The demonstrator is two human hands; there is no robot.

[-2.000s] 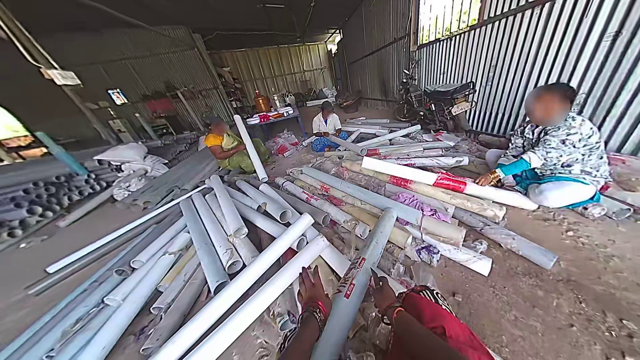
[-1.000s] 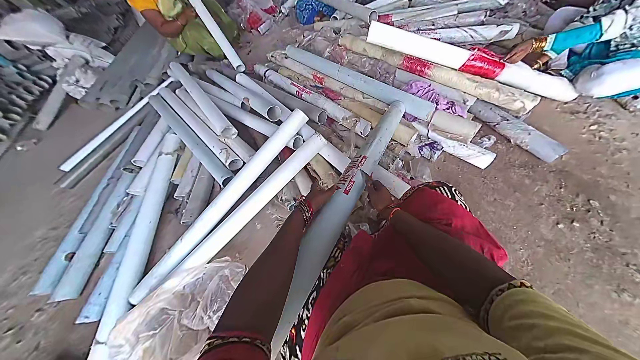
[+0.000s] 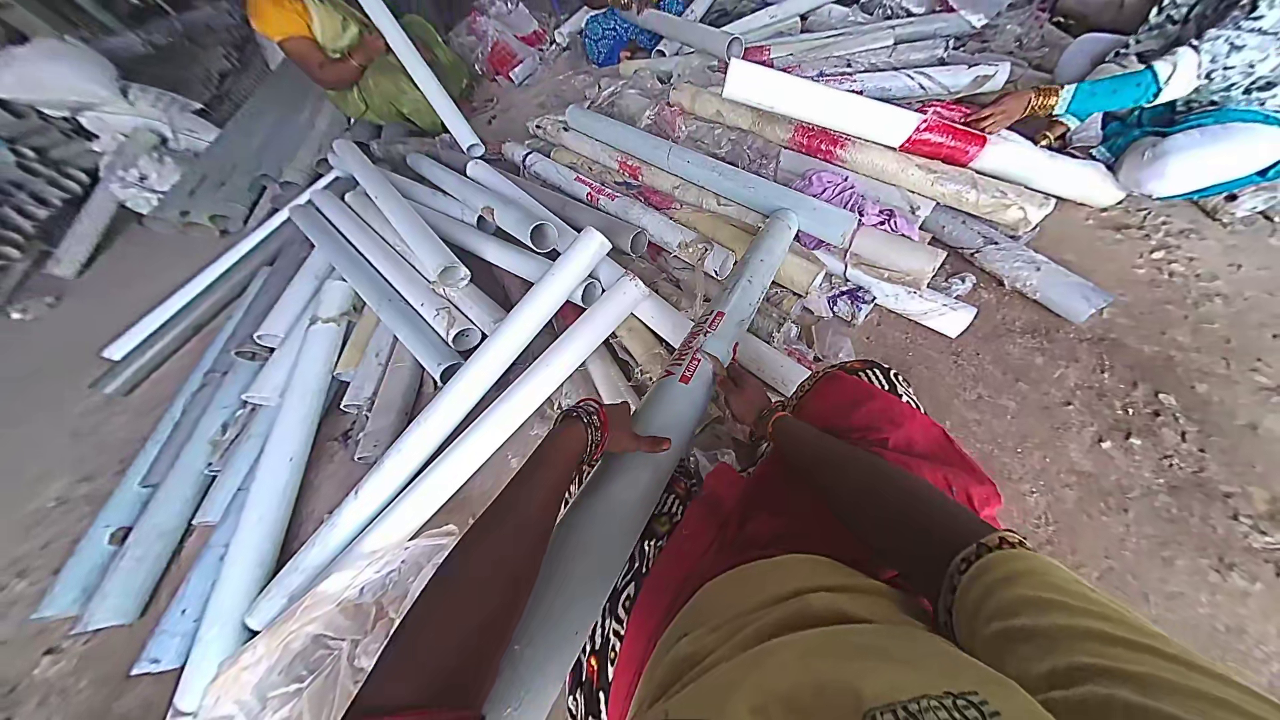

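Observation:
A long grey-white pipe (image 3: 640, 480) with red printing slants across my lap, its far end on the pile of wrapped pipes. My left hand (image 3: 632, 432) lies on its left side, thumb across the top. At the pipe's right edge, beside the red print, my right hand (image 3: 742, 392) grips with bent fingers; part of that hand is hidden. Two white pipes (image 3: 520, 400) lie just left of my left hand. Beyond the far end rests a pale blue pipe (image 3: 700, 170) on plastic-wrapped pipes.
Many loose pipes (image 3: 290, 460) fan out at the left. Crumpled clear plastic (image 3: 370, 610) lies by my left forearm. A person (image 3: 380, 60) sits at the upper left; another person's hand (image 3: 1000, 110) touches a white pipe (image 3: 830, 105) with a red band at the right.
The view has tilted down strongly since the first frame. My left hand has slid back along the pipe, toward my body, since the middle frame.

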